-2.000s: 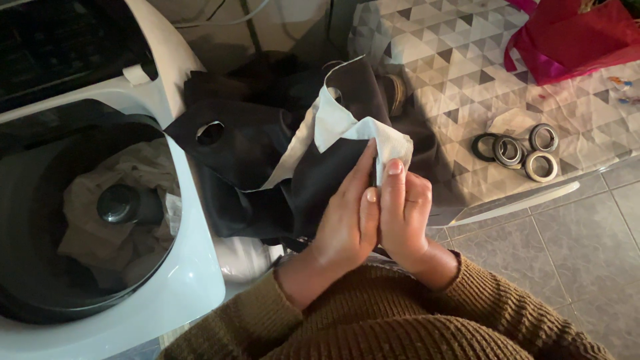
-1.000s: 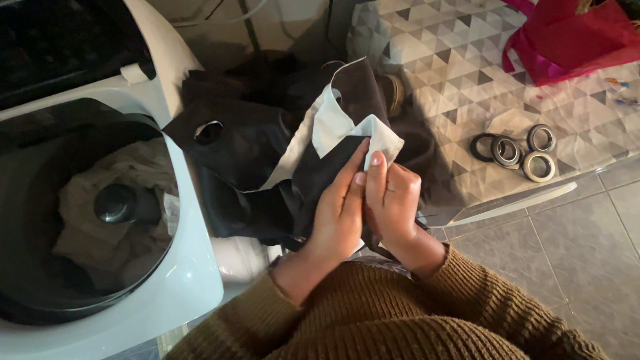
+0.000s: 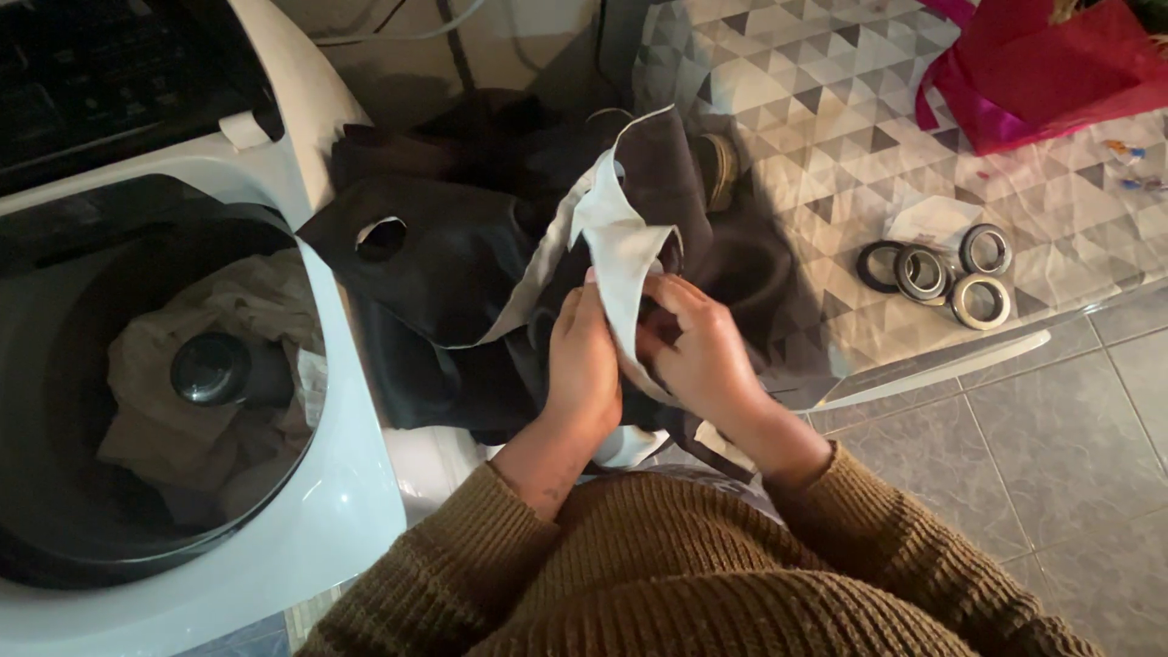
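Note:
A dark fabric piece with a pale underside (image 3: 438,260) lies spread in front of me, with a round hole in its left part. My left hand (image 3: 584,370) grips the folded pale edge, thumb pointing away from me. On the other side of the fold, my right hand (image 3: 698,342) has bent fingers partly behind the cloth, so its grip is partly hidden. The pale underside hangs down between both hands. To the right, several metal grommet rings (image 3: 979,301) lie on a patterned tablecloth (image 3: 803,182).
At left stands an open top-loading washing machine (image 3: 351,438) with light cloth (image 3: 173,401) around its agitator. A roll of tape or cord (image 3: 718,172) sits behind the fabric. A red wrapping with ribbon (image 3: 1031,82) rests on the tablecloth at the upper right.
My hands were close together on the fold; now the right hand has moved apart to the right. More of the pale underside shows, reaching down between the hands.

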